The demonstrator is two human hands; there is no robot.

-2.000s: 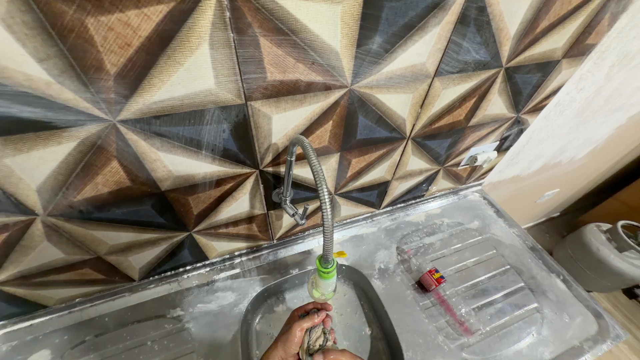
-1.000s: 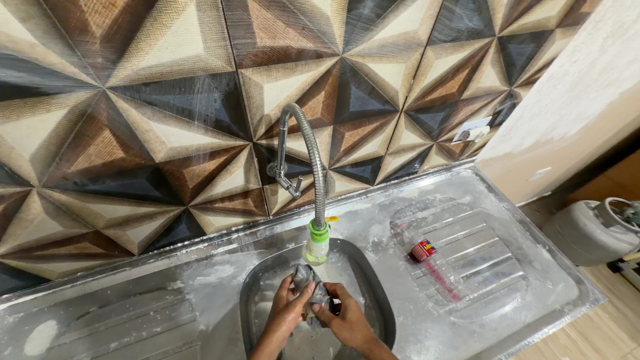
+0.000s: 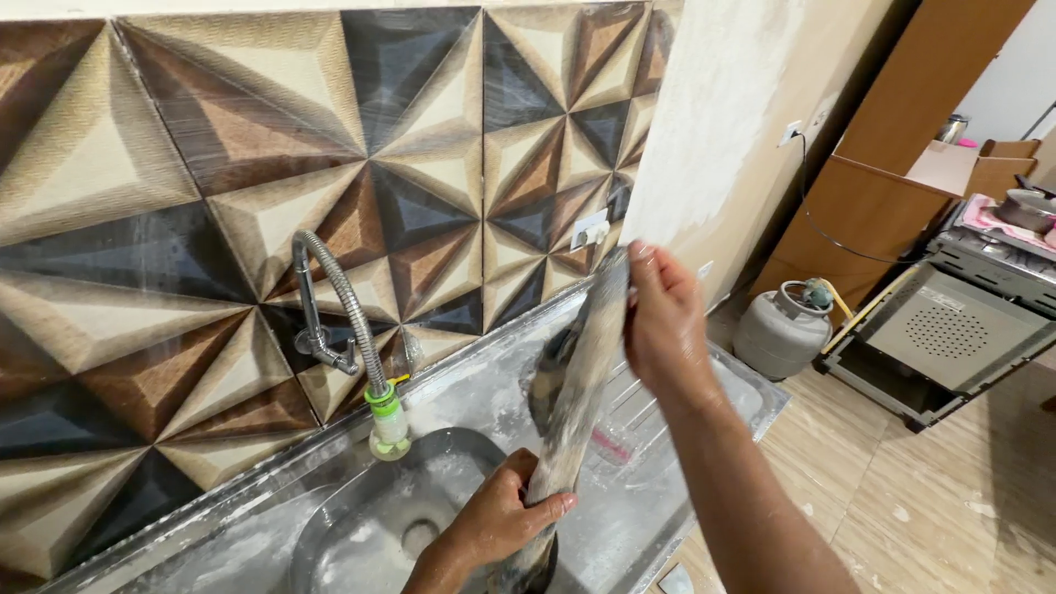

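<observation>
A wet, greyish cloth (image 3: 582, 396) hangs stretched between my two hands, over the right side of the stainless steel sink basin (image 3: 330, 528) and the drainboard. My right hand (image 3: 664, 318) grips its upper end, near the wall socket in the view. Lower down, my left hand (image 3: 516, 511) is closed around the cloth, whose lower part hangs below it. To the left of the cloth stands a faucet with a flexible metal neck (image 3: 351, 309) and a green and clear nozzle (image 3: 388, 425) above the basin.
Patterned tiles (image 3: 429, 181) cover the wall behind the sink, with a socket (image 3: 590, 231) in them. A pink streak (image 3: 610, 445) marks the drainboard. To the right stand a gas cylinder (image 3: 780, 330), a stove (image 3: 957, 330) and a brown wooden cabinet (image 3: 883, 190).
The cloth, bunched in both hands under the nozzle a second ago, is now stretched out lengthwise. My right hand has risen to the right, away from the left. The view has swung right.
</observation>
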